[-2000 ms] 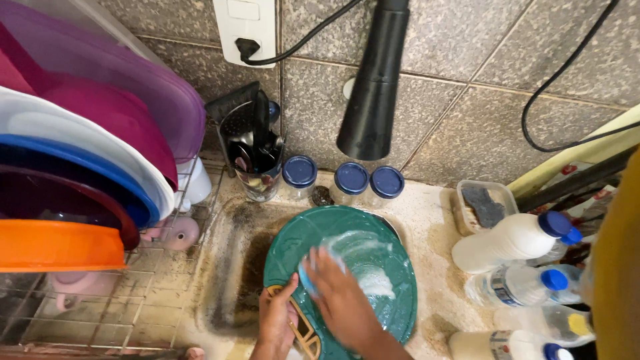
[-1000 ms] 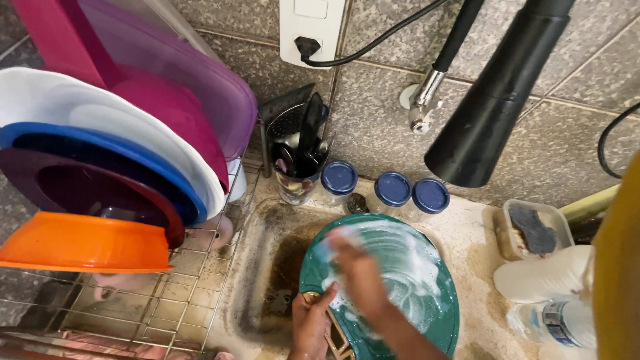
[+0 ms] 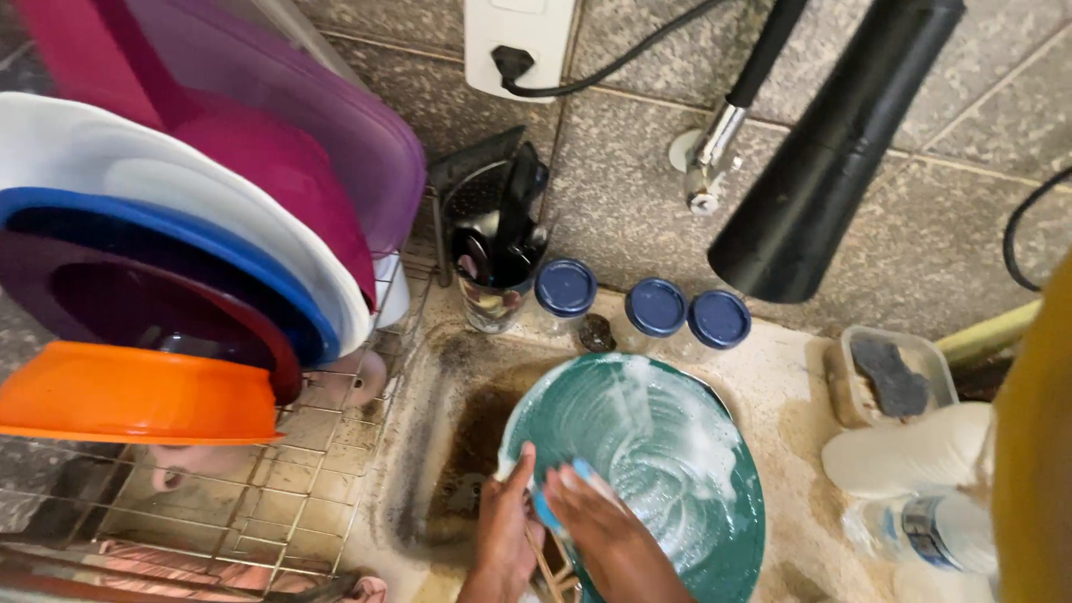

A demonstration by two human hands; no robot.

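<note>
A round green lid or shallow basin (image 3: 737, 536), streaked with white suds, is tilted over the sink (image 3: 410, 469). My left hand (image 3: 504, 528) grips its left edge, with the thumb on the rim. Flat on the soapy surface near that edge, my right hand (image 3: 607, 528) presses a blue sponge or cloth (image 3: 546, 509), mostly covered by the fingers. A tan slatted piece (image 3: 548, 565) shows between the two hands; what it belongs to is hidden.
Left, a wire dish rack (image 3: 293, 502) holds an orange basin (image 3: 142, 394) and other coloured bowls. Behind the sink stand jars with blue lids (image 3: 656, 306) and a utensil holder (image 3: 494, 293). A black faucet spout (image 3: 837, 159) hangs above. Right are a sponge box (image 3: 946, 368) and plastic bottles (image 3: 909, 452).
My right hand has moved from the upper left of the green piece down beside my left hand. The suds are spread in wider swirls than two seconds ago. The view has shifted left.
</note>
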